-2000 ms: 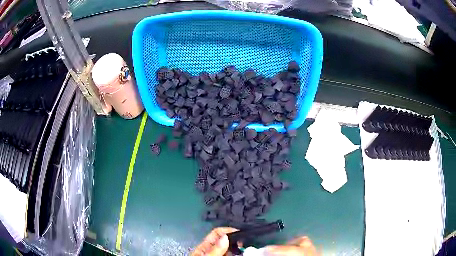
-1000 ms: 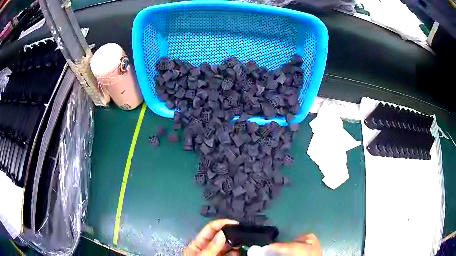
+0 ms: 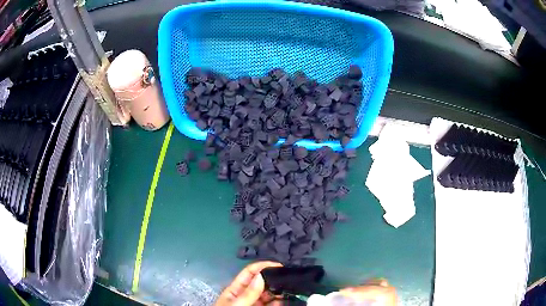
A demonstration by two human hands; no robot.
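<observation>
My left hand, at the bottom edge, holds a black housing that lies roughly level, below the heap. My right hand, cut off by the bottom edge, is at the housing's lower right side with a small whitish thing at its fingertips; it is too blurred to name, and I cannot tell how the fingers close. Loose black end caps spill in a heap from a tipped blue mesh basket down to just above the housing.
A crumpled white cloth or paper lies right of the heap. A white liner sheet at right holds two rows of black housings. A pink cup stands by a metal post. Film-wrapped stacks are at left.
The housing has shifted slightly left and lies flatter than two seconds ago. My right hand has moved slightly right. The basket and heap sit slightly higher in the view.
</observation>
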